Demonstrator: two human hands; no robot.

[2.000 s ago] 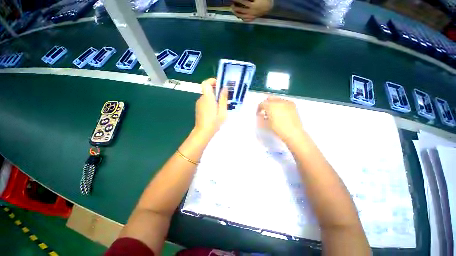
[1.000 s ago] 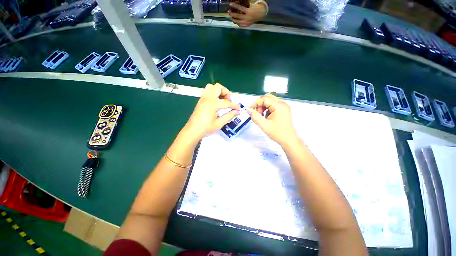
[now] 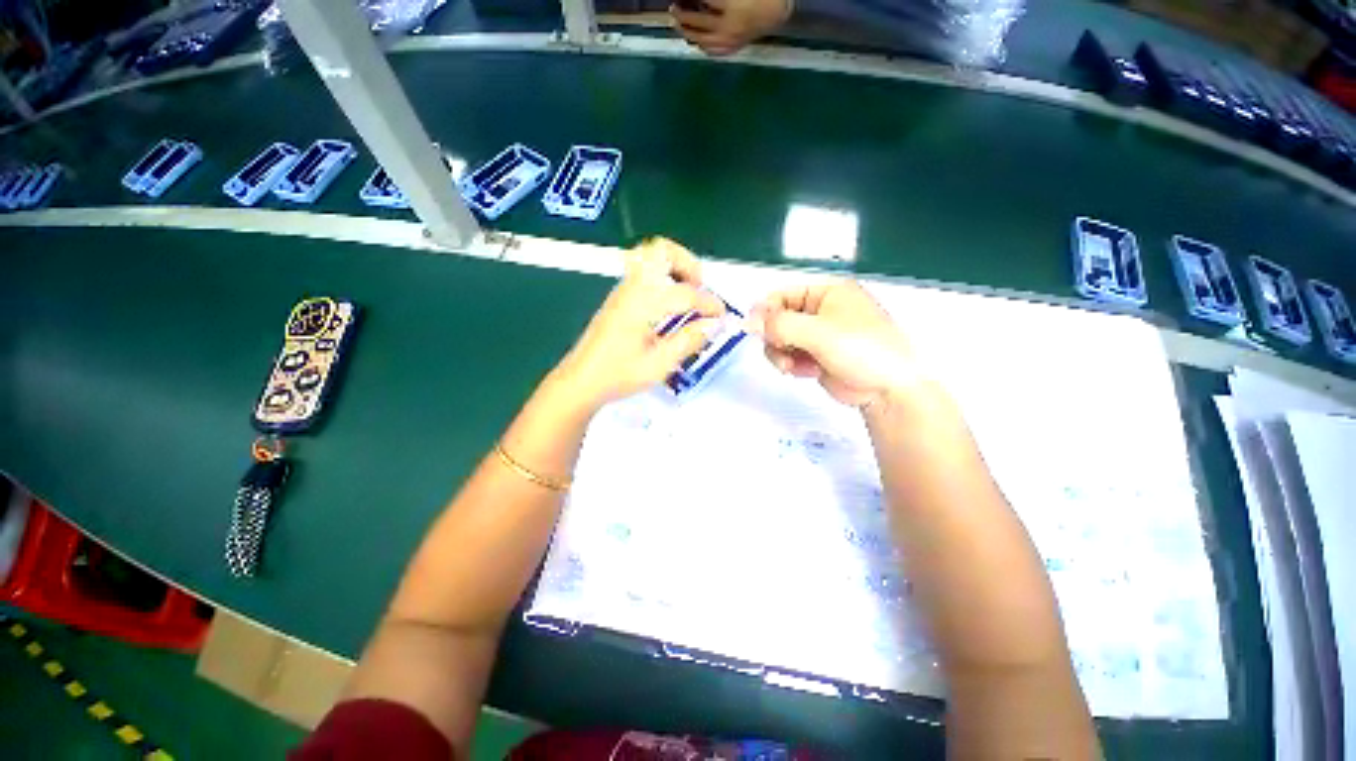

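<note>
My left hand (image 3: 640, 330) holds a light-blue housing (image 3: 711, 361) with dark parts inside, tilted above the upper left of the sticker sheet. The fingers cover much of it. My right hand (image 3: 836, 339) is at the housing's right end, thumb and forefinger pinched together at its edge. Whether a small piece is between these fingertips cannot be told. The shiny white sticker sheet (image 3: 744, 535) with rows of small bluish marks lies under both hands.
More housings (image 3: 583, 182) stand on the green belt (image 3: 699, 149) at left and at right (image 3: 1108, 262). A phone (image 3: 307, 366) with a braided strap (image 3: 253, 517) lies at left. White sheets (image 3: 1324, 491) lie at right. A pale post (image 3: 379, 112) rises at left. Another person's hand (image 3: 732, 21) shows beyond the belt.
The housing has come down from upright to tilted low over the sheet. My right hand has moved from beside it to its right end, then slightly right in the last second.
</note>
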